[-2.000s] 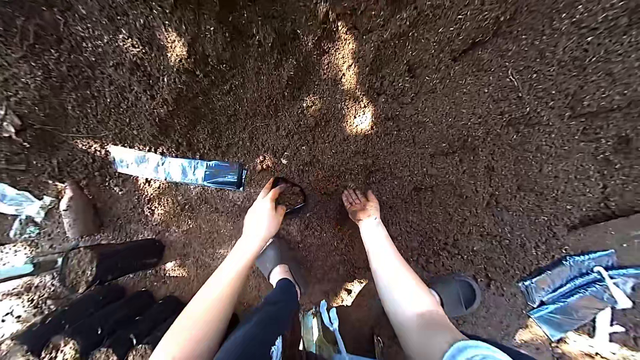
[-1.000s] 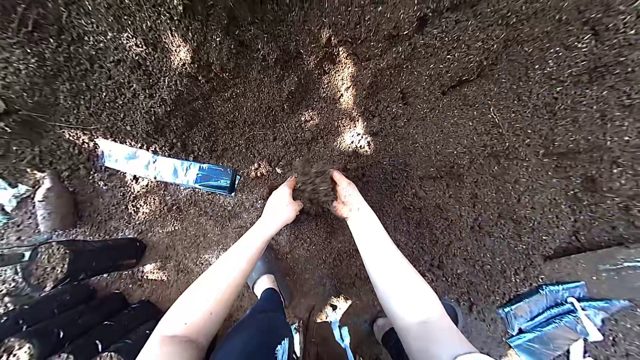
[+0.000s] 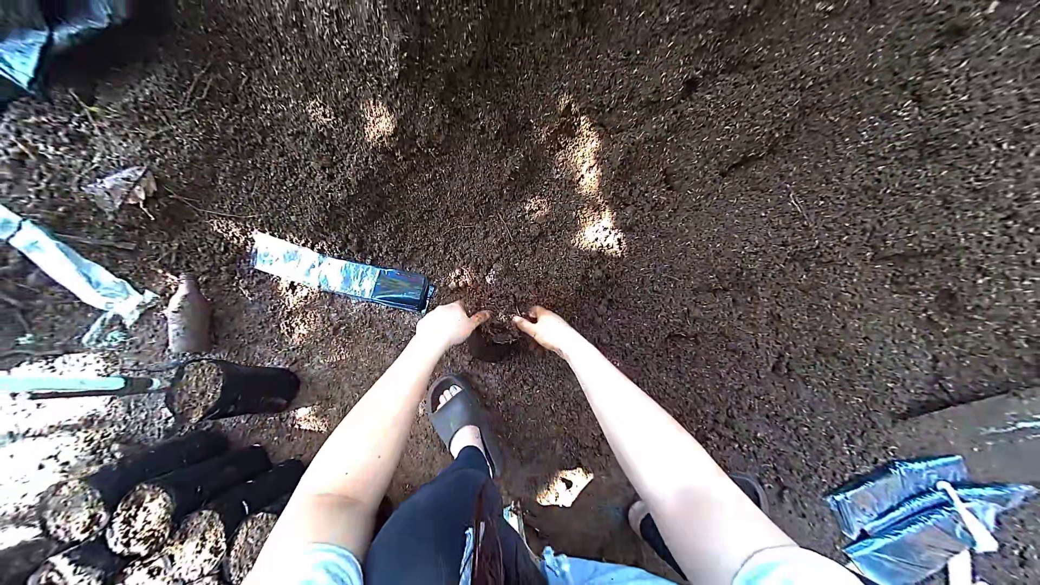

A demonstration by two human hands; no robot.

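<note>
My left hand (image 3: 457,323) and my right hand (image 3: 546,328) face each other at the centre of the head view, just above my feet. Between them is the dark rim of a black plastic grow bag (image 3: 490,349). The left hand's fingers are at its left side, while the right thumb and fingers are pinched at its upper right; whether they grip its edge is hard to tell. Dark crumbly soil (image 3: 691,325) surrounds both hands. Left of my left hand lies a flat stack of black plastic bags (image 3: 402,290), shiny with glare.
Several soil-filled black bags (image 3: 171,479) lie at lower left, with another filled bag (image 3: 244,390) above them. A dirty bottle (image 3: 188,317) and a light blue handle (image 3: 65,384) are near it. Bundled plastic bags (image 3: 910,520) lie at lower right. My sandalled foot (image 3: 459,414) is below my hands.
Two seconds ago my left hand held the open black bag and my right hand was apart at the soil. A second ago both hands were around loose soil; now they are at the bag's rim.
</note>
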